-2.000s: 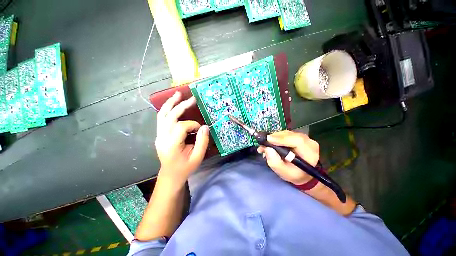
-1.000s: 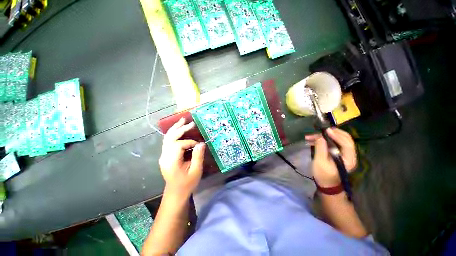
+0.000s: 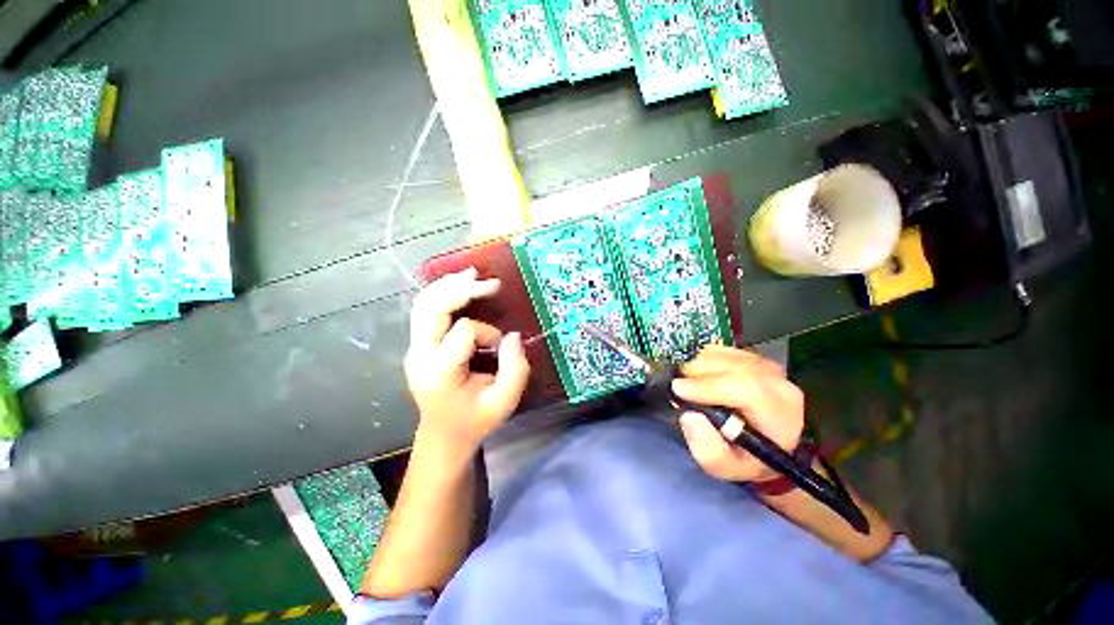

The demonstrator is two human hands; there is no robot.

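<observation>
A joined pair of green circuit boards (image 3: 629, 293) lies tilted on a dark-red work pad (image 3: 503, 278). My right hand (image 3: 739, 409) holds the soldering iron (image 3: 745, 437) like a pen, its thin tip over the lower part of the left board. My left hand (image 3: 464, 357), at the pad's left side, pinches thin solder wire (image 3: 397, 208), whose end reaches over the left board near the iron tip. Whether tip and wire touch the board is too small to tell.
An off-white cup (image 3: 831, 222) stands right of the pad, with a yellow sponge (image 3: 900, 266) and a dark soldering station (image 3: 1032, 195) beyond. A yellow wrapped bar (image 3: 476, 122) lies behind the pad. More boards lie left (image 3: 147, 244) and at the back (image 3: 611, 43). A board tray (image 3: 320, 537) is below the bench edge.
My right hand has moved the iron from inside the cup back left over the left board. My left hand still holds the wire beside the boards. The camera view has shifted.
</observation>
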